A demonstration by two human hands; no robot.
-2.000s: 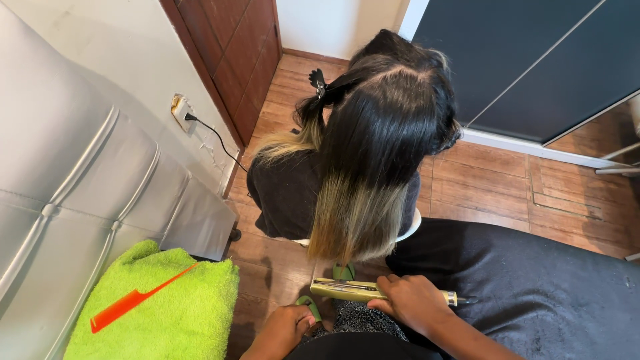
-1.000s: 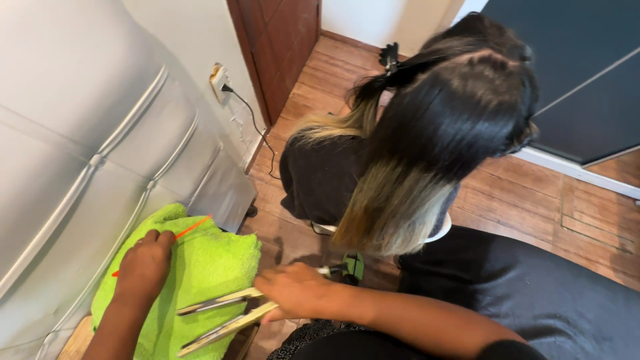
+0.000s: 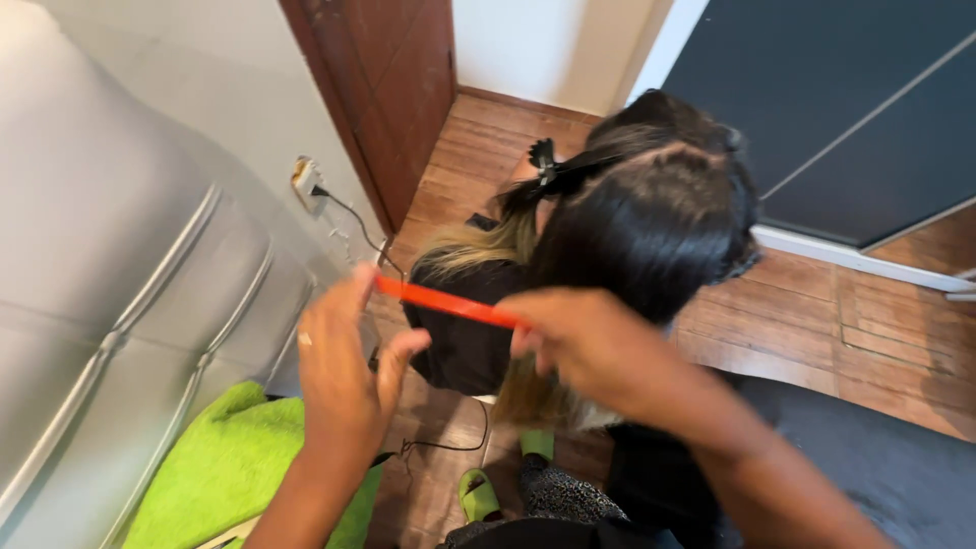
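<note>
An orange plastic comb (image 3: 450, 302) is held sideways in my right hand (image 3: 579, 343), gripped at its right end. My left hand (image 3: 347, 351) has its fingers spread by the comb's left end; whether it touches the comb I cannot tell. Behind the comb sits a person whose long dark hair (image 3: 640, 221) has blond ends and a parting across the crown. A black hair clip (image 3: 544, 162) holds one section at the left. Part of a hair straightener (image 3: 227, 534) shows on the green towel (image 3: 221, 457), mostly hidden by my left forearm.
A grey padded headboard (image 3: 160, 274) runs down the left. A black cord leads from the wall outlet (image 3: 306, 183); a cord also lies on the wooden floor (image 3: 427, 488) near green slippers (image 3: 479, 496). A dark-covered surface (image 3: 839, 457) fills the lower right, with a brown door (image 3: 381, 91) behind.
The comb, on the green towel earlier, is now raised in front of the seated person. My right hand has let go of the straightener and holds the comb; my left hand has lifted off the towel.
</note>
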